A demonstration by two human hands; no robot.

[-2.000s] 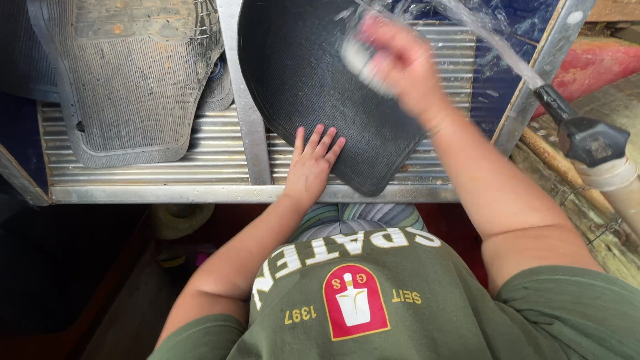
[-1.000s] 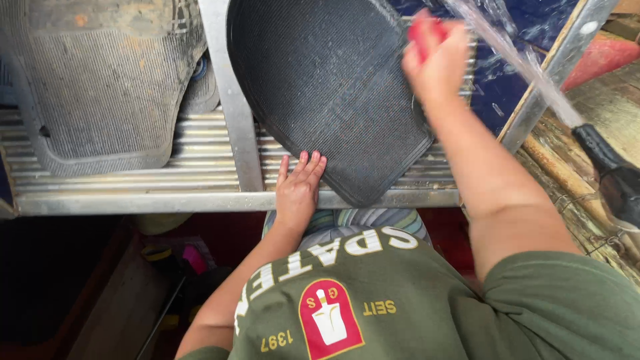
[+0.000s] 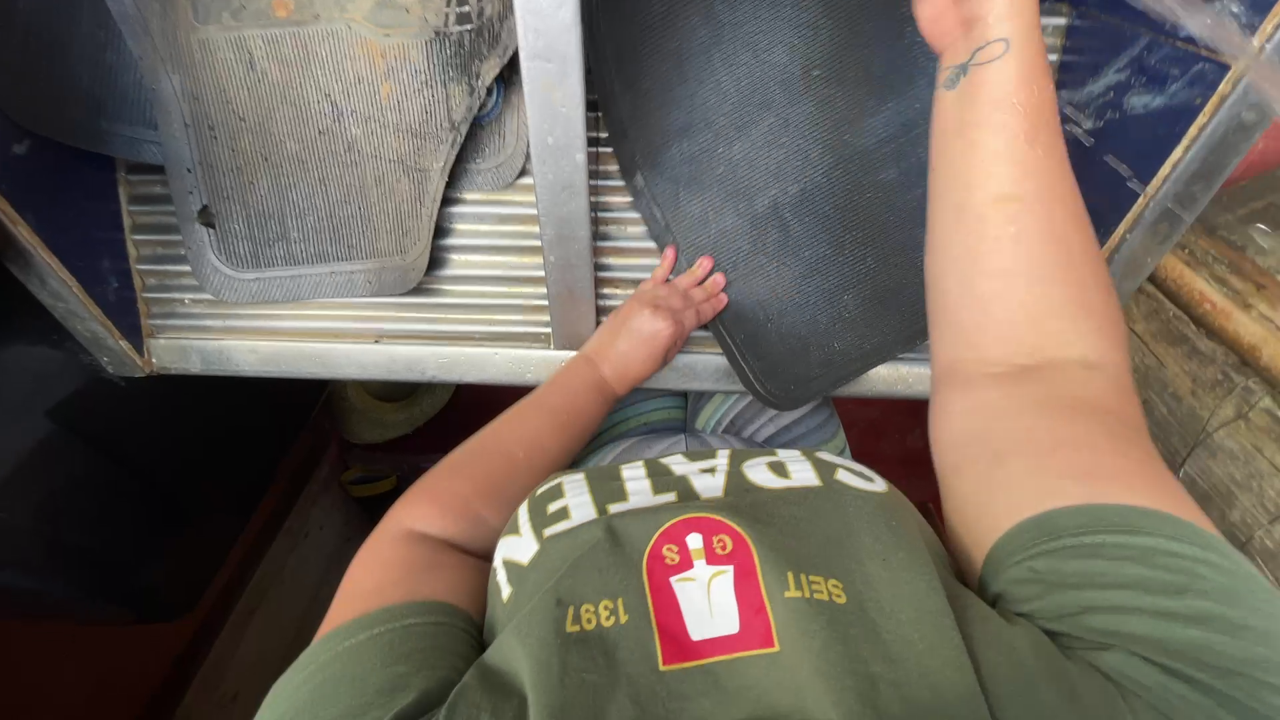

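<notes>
A black ribbed rubber car mat (image 3: 780,180) lies wet on a corrugated metal rack, its lower corner hanging over the front rail. My left hand (image 3: 665,315) rests on the mat's lower left edge, fingers spread and palm down. My right arm reaches up over the mat's right side; only the heel of my right hand (image 3: 955,15) shows at the top edge of the view. Its fingers and anything in them are out of frame.
A worn, dirty grey rubber mat (image 3: 320,150) lies on the corrugated metal (image 3: 490,270), left of a metal divider bar (image 3: 560,180). A metal rail (image 3: 450,362) runs along the front. Blue panels flank the rack. Weathered wooden boards (image 3: 1215,380) are at the right. A clear hose crosses the top right corner.
My right hand, which held something red one second ago, has moved up, mostly out of view. My left hand stays at the mat's edge. The black connector on the hose is no longer in view.
</notes>
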